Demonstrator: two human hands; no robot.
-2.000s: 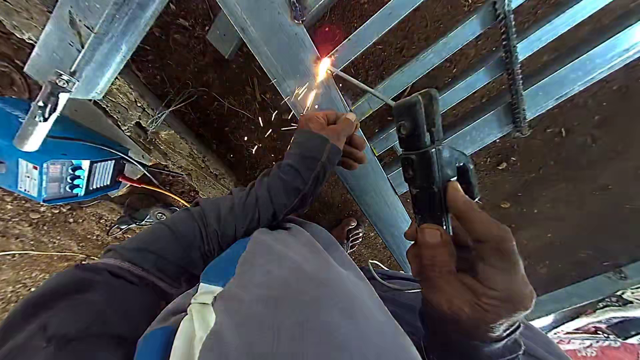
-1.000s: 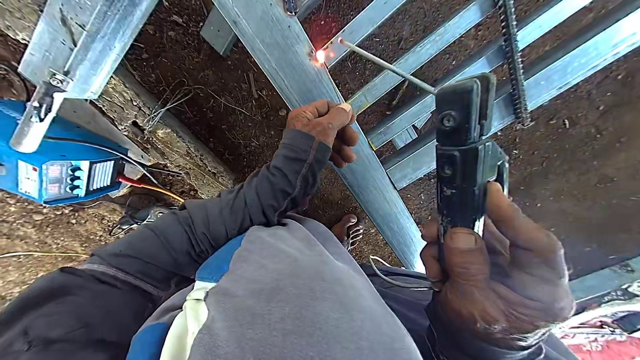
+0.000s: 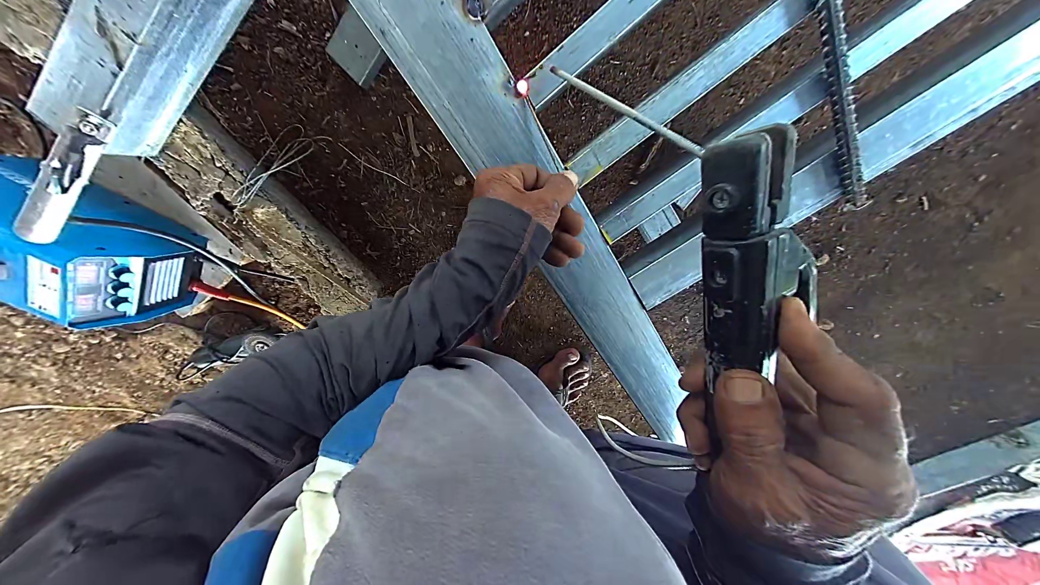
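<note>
In my right hand point(image 3: 804, 439) is a black welding electrode holder point(image 3: 743, 244), upright, with a thin grey welding electrode point(image 3: 626, 110) clamped at its top. The electrode's tip points up and left, a short gap from a glowing red weld spot point(image 3: 522, 86) where a slat meets the wide galvanized steel tube point(image 3: 601, 317). My left hand point(image 3: 532, 207) rests at that tube below the glowing spot, its fingers curled; whether it grips the tube's edge or anything small cannot be told.
Parallel metal slats point(image 3: 699, 77) run to the upper right, crossed by a ribbed steel bar point(image 3: 841, 97). A blue welding machine point(image 3: 89, 268) with cables stands at left, near an angle grinder point(image 3: 236, 348). A metal clamp point(image 3: 69, 166) grips steel at upper left. My sandalled foot point(image 3: 565, 374) is below.
The bright arc and sparks seen two seconds ago have stopped, leaving a red glow. My right hand has moved right with the holder, and the electrode tip has come away from the joint.
</note>
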